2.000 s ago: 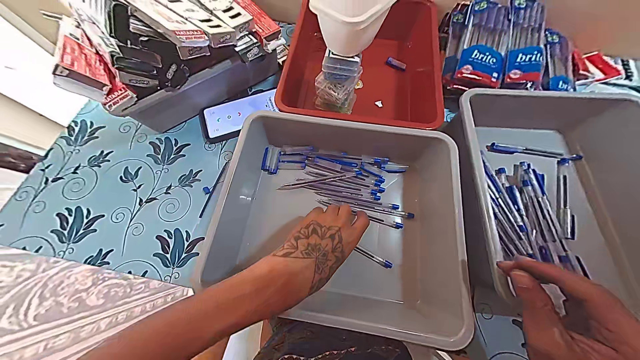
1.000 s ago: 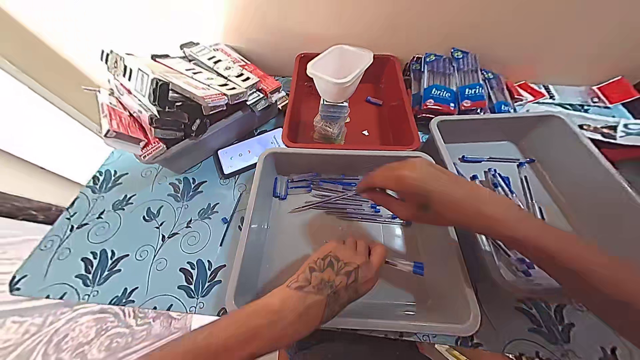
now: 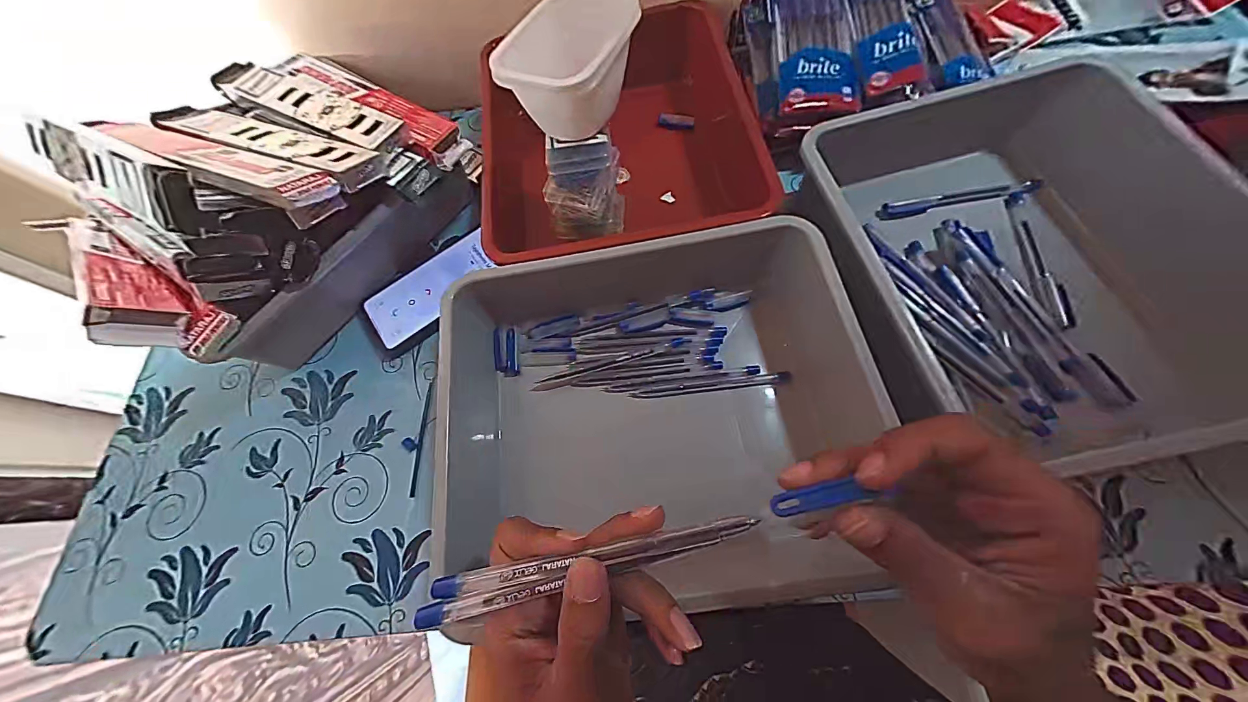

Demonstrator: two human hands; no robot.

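Note:
My left hand [image 3: 585,604] holds two clear ballpoint pens [image 3: 526,585] side by side, blue ends to the left and bare tips to the right. In my right hand [image 3: 955,546] is a blue pen cap [image 3: 814,497], pinched just right of the tips and apart from them. Both hands are over the near part of a grey tray [image 3: 624,458]. Toward that tray's far side lie several uncapped pens [image 3: 643,366] and several blue caps [image 3: 556,327]. A second grey tray [image 3: 1121,244] on the right holds several capped pens [image 3: 1004,312].
A red tray [image 3: 702,156] behind holds a white plastic tub [image 3: 570,68], clear plastic cases [image 3: 583,190] and a loose cap [image 3: 676,122]. Packaged pens [image 3: 819,58] lie at the back right. On the left are a phone [image 3: 414,297] and a grey bin [image 3: 331,283] heaped with boxes [image 3: 253,146].
My right hand was over the right tray, then reached over the middle one; now it holds a blue cap near my left hand. My left hand has lifted with two pens. The view has shifted.

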